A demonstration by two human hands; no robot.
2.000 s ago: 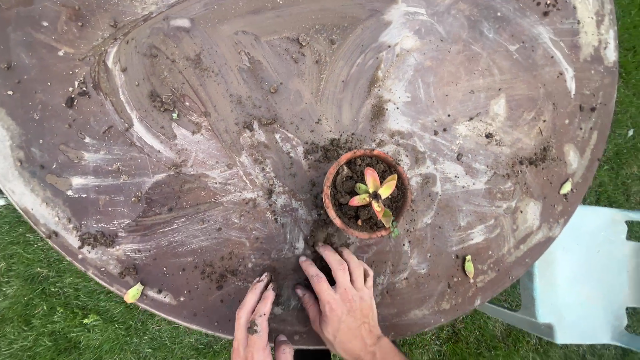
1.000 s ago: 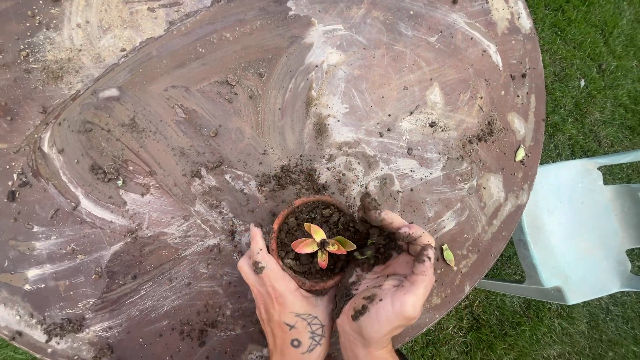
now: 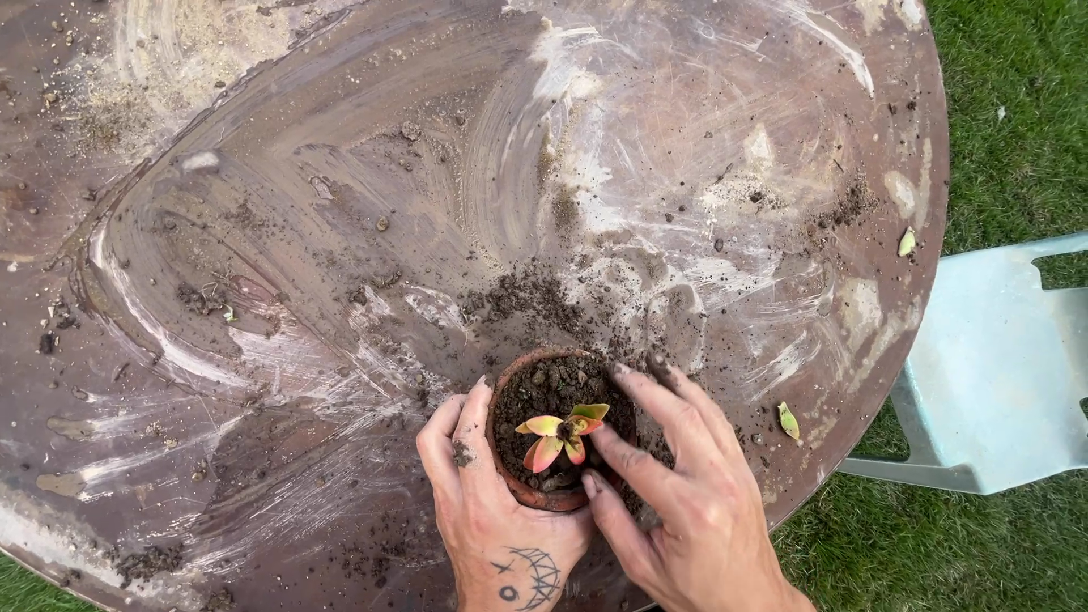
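Note:
A round terracotta pot (image 3: 539, 495) filled with dark soil (image 3: 544, 387) stands near the table's lower edge. In it grows a small succulent (image 3: 563, 432) with yellow-green leaves edged in red. My left hand (image 3: 501, 510), drawn on with dark marks, wraps the pot's left and lower side. My right hand (image 3: 688, 476) is at the pot's right side with fingers spread; the index fingertip is by the succulent's right leaves and the thumb tip is over the soil near the rim. Soil clings to the fingers of both hands.
The round brown table (image 3: 340, 476) is smeared with dried mud. Loose soil (image 3: 531, 297) lies just above the pot. Two detached leaves, one lower (image 3: 789, 421) and one upper (image 3: 907, 242), lie near the right edge. A pale blue plastic chair (image 3: 1003, 382) stands on grass (image 3: 1011, 110).
Two seconds ago both hands rested below the pot; then they closed around it. My right hand has since opened out, its fingers now over the rim near the plant. The view has shifted.

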